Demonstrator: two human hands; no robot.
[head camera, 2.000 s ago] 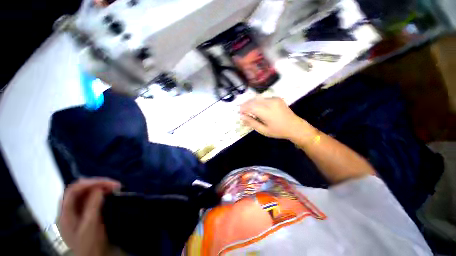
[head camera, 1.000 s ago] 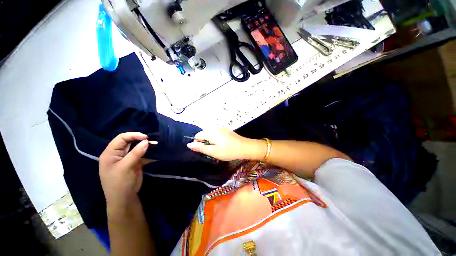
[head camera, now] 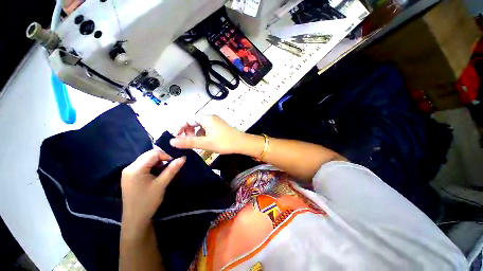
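The dark navy garment piece (head camera: 95,143) lies on the left of the white table and over my lap, with a thin pale line along it. My left hand (head camera: 145,182) pinches the cloth near its upper right edge. My right hand (head camera: 209,136) holds the small dark corner of the same cloth between thumb and fingers, just right of my left hand. Whether my right hand also holds a small tool cannot be told. The sewing machine head (head camera: 100,53) stands above the cloth, its needle area apart from both hands.
Black shears (head camera: 217,79) lie beside a lit smartphone (head camera: 241,53). Small metal tools (head camera: 296,45) and a dark pile (head camera: 318,11) are at the far table end. A blue strip (head camera: 63,98) hangs left of the machine head. A navy garment heap (head camera: 360,116) is at right.
A second ago my hands were apart, the right with a small pointed metal tool; now they are close together on the cloth edge. Earlier, my right hand was at the table's front edge.
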